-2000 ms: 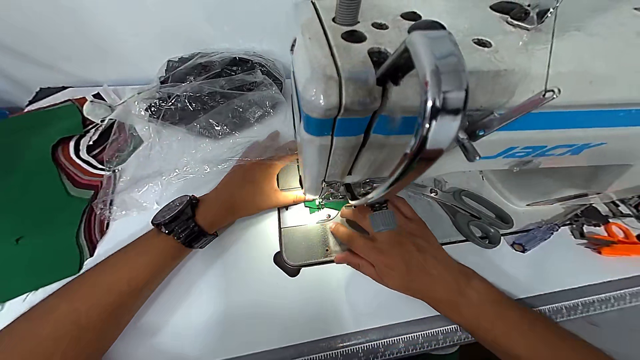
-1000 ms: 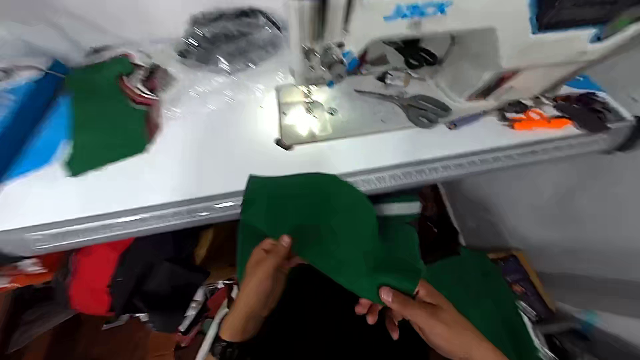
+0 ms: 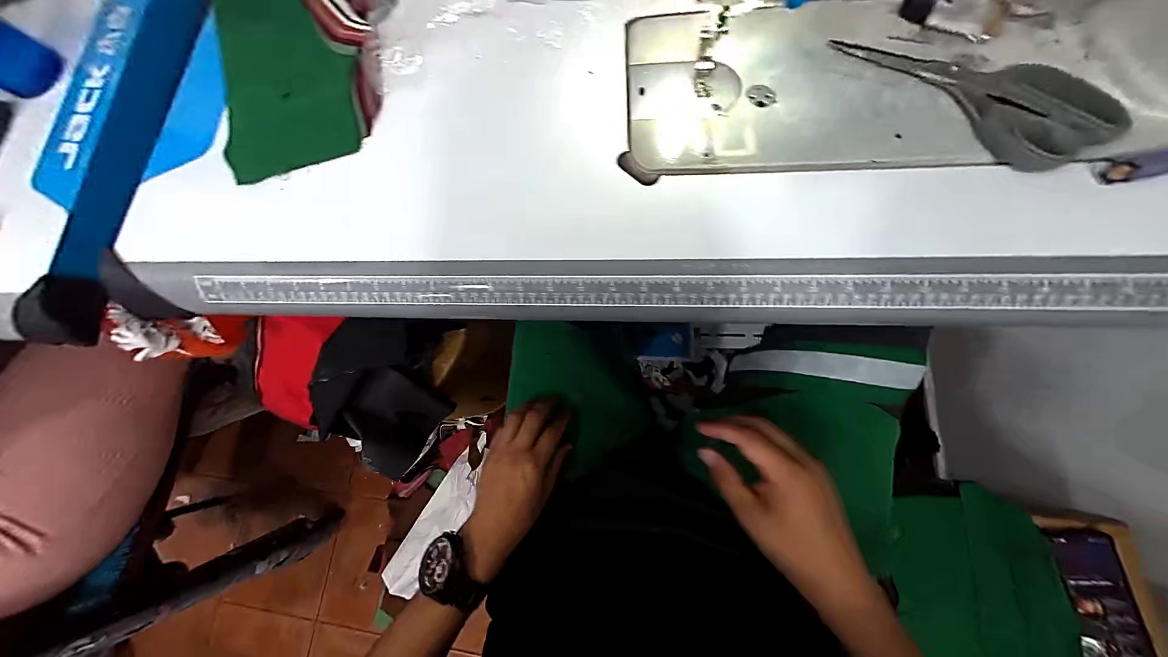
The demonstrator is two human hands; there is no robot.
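My left hand (image 3: 525,461), with a black watch on its wrist, lies on a green fabric piece (image 3: 575,383) over my lap, its fingers bent against the cloth. Whether it grips the cloth cannot be told. To the right, my right hand (image 3: 762,470) has its thumb and fingers apart over green fabric with a pale stripe (image 3: 830,368), and nothing shows between them. Above the hands, past the table edge, are the sewing machine's lit needle plate (image 3: 680,100) and a pair of grey scissors (image 3: 1013,100) resting on the machine bed.
A metal ruler strip (image 3: 639,292) runs along the table's front edge. Another green fabric piece (image 3: 292,100) lies at the table's left, beside a blue strap (image 3: 128,137). Red cloth (image 3: 297,365) and black cloth (image 3: 379,392) hang below. Someone's pink-clothed leg (image 3: 82,456) is at far left.
A second ago both hands held up a green piece in front of the table; now they are lower, over the lap, and the right hand's fingers are apart. The view has tilted down.
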